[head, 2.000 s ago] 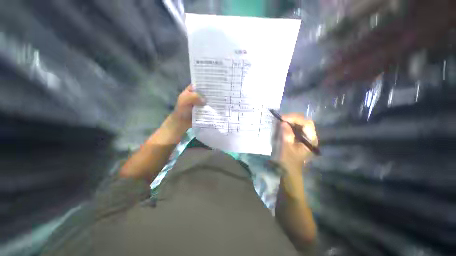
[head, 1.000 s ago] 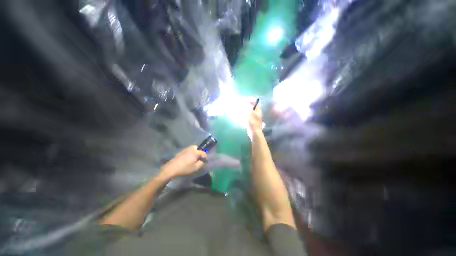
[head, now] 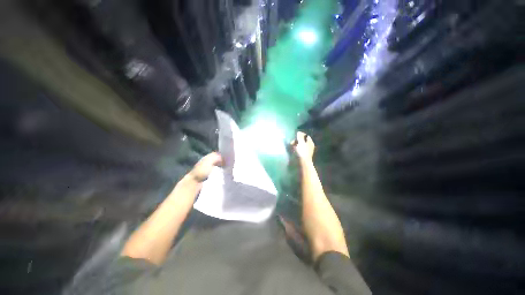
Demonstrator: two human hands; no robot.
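Observation:
My left hand [head: 207,166] holds a white sheet [head: 247,196] by its left part, in front of my body. The sheet is bent, with one narrow part standing up and a wider part hanging towards me. Any print on it is too blurred to read. My right hand [head: 303,146] is stretched forward, right of the sheet and apart from it. Its fingers look curled, but blur hides whether it holds anything. I cannot make out a pen or a flashlight.
Dark, shiny plastic-covered garments [head: 437,132] line the right side, and more dark covered garments [head: 144,86] line the left. The green floor [head: 293,75] runs ahead between them, with bright glare near my hands. All is motion-blurred.
The sheet, flat and upright two seconds ago, is now bent and lower. The black flashlight seen in my left hand one second ago no longer shows, nor does the pen in my right hand.

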